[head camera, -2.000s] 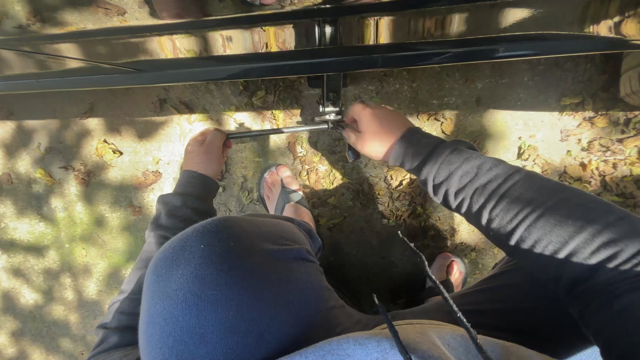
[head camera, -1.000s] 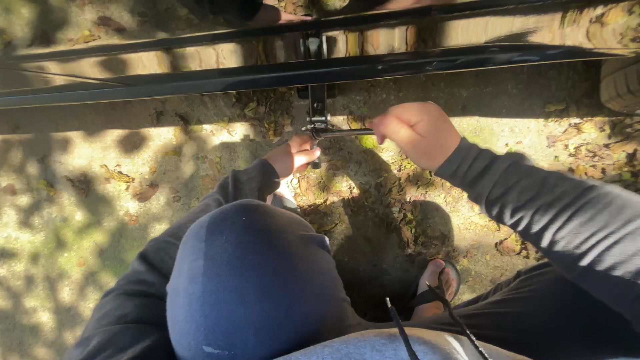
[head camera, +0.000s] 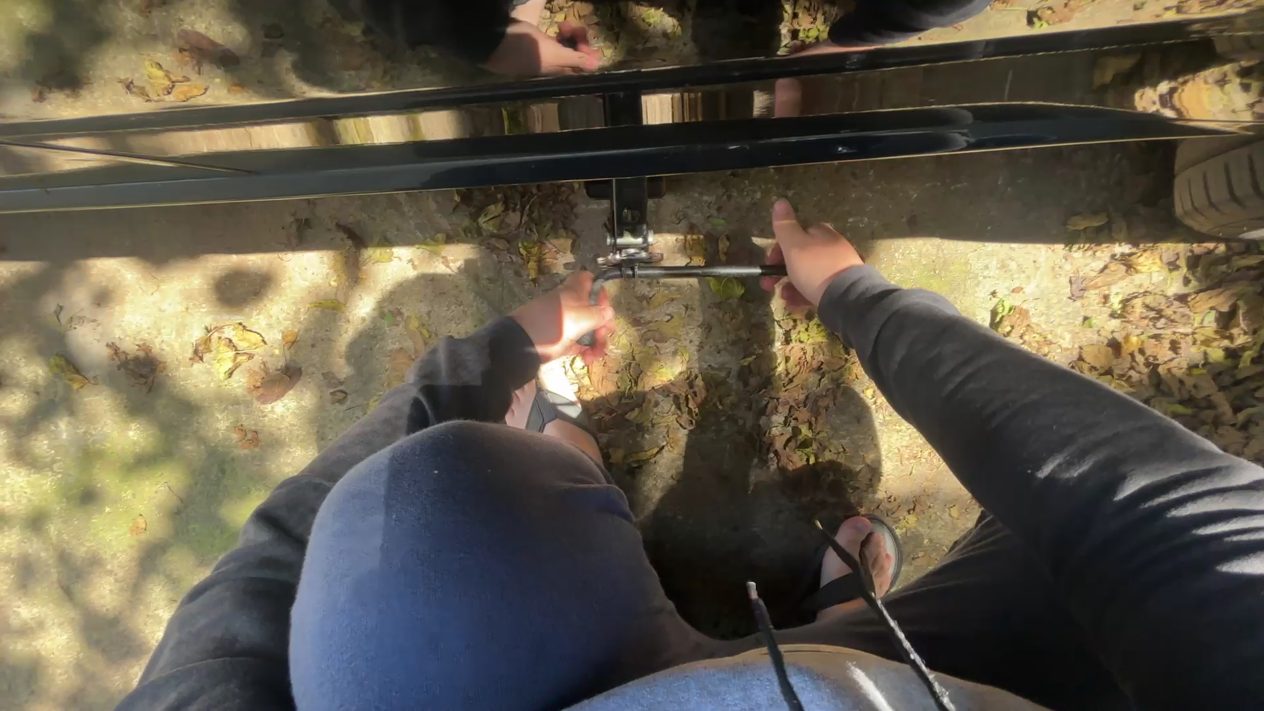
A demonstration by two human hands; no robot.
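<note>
A dark car jack (head camera: 629,212) sticks out from under the sill of a dark, glossy car (head camera: 415,163). A metal bar (head camera: 706,271) lies crosswise at the jack's outer end, its bent end to the left. My left hand (head camera: 573,321) is closed around that bent, dark end, just below and left of the jack. At the bar's straight end on the right is my right hand (head camera: 812,259), fingers curled at the bar and thumb raised. The lower part of the jack and its footing are hidden.
A tyre (head camera: 1222,188) shows at the right edge. The car's side spans the top and mirrors hands and ground. Dry leaves (head camera: 1150,326) lie on the concrete. My sandalled feet are below the jack, and two hoodie cords (head camera: 889,622) hang in front of me.
Two seconds ago the bar reached left from the jack to my left hand; it now reaches right. My left hand has moved in to the jack's end, and my right hand has moved out to the right.
</note>
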